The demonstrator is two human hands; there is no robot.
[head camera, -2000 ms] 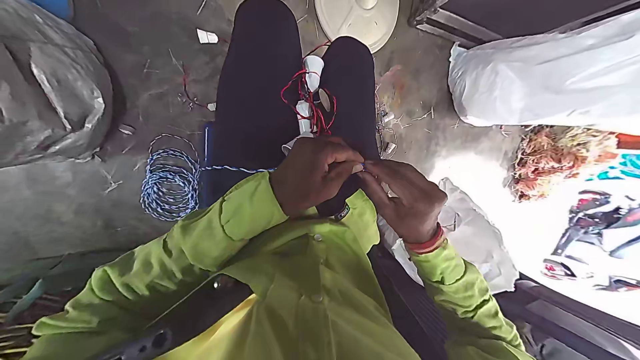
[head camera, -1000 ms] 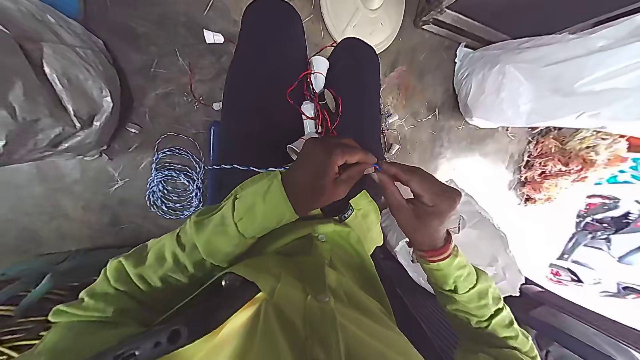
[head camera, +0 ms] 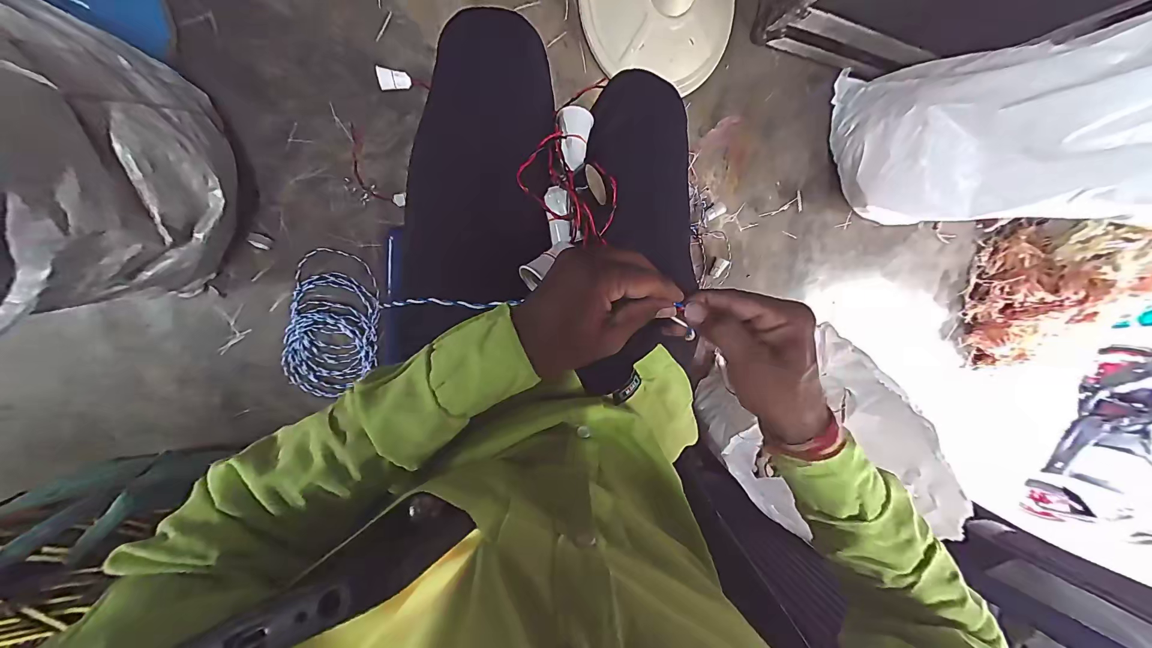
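Above my lap, my left hand (head camera: 598, 310) and my right hand (head camera: 760, 351) meet at the fingertips. Between them they pinch thin wire ends (head camera: 679, 308), with a bit of blue and red showing. A blue-and-white twisted wire (head camera: 450, 304) runs from under my left hand to a coil (head camera: 331, 337) of the same wire on the left. Red wires (head camera: 585, 211) lie between my thighs with white lamp holders or similar white fittings (head camera: 575, 137). Another white fitting (head camera: 540, 265) is partly behind my left hand. The fingers hide most of the joined spot.
A round cream-coloured lid or base (head camera: 661, 45) lies on the floor ahead. Large plastic-wrapped bundles stand at left (head camera: 117, 171) and right (head camera: 990, 135). A white plastic bag (head camera: 882, 432) is beside my right forearm. Wire scraps litter the floor; a motorcycle (head camera: 1107, 423) shows far right.
The fingertips of both hands have shifted slightly while staying close together. A blue bit hardly visible two seconds ago shows between them.
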